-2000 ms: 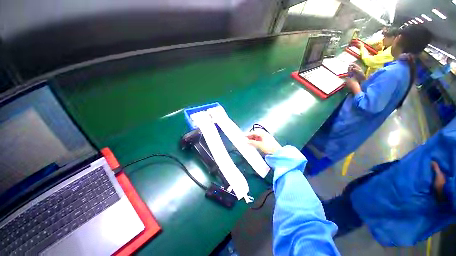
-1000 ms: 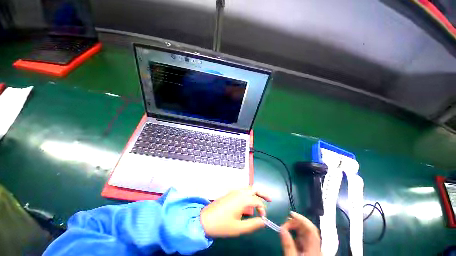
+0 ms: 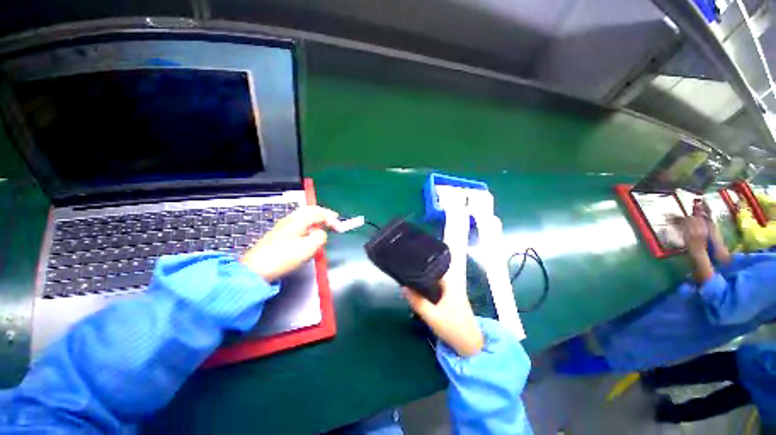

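The open laptop [image 3: 174, 221] sits on a red tray [image 3: 327, 297] at the left, with a black window on its screen. My left hand [image 3: 293, 242] is over the right side of the keyboard and pinches a small white label [image 3: 349, 224] at its fingertips. My right hand [image 3: 447, 313] is shut on the black handheld scanner [image 3: 411, 253], whose head is raised and points towards the label. The scanner's handle is mostly hidden by my fingers. Long white label strips [image 3: 498, 276] hang from the blue box [image 3: 434, 197] behind my right hand.
A thin black cable [image 3: 534, 280] curls on the green bench [image 3: 374, 357] right of the strips. Another laptop [image 3: 664, 208] stands on a red tray further right, with a person in a blue smock [image 3: 681, 314] working at it. Someone in yellow is beyond.
The view has turned right. My right hand has left the label and taken hold of the scanner, lifting it from the bench. My left hand now holds the label alone.
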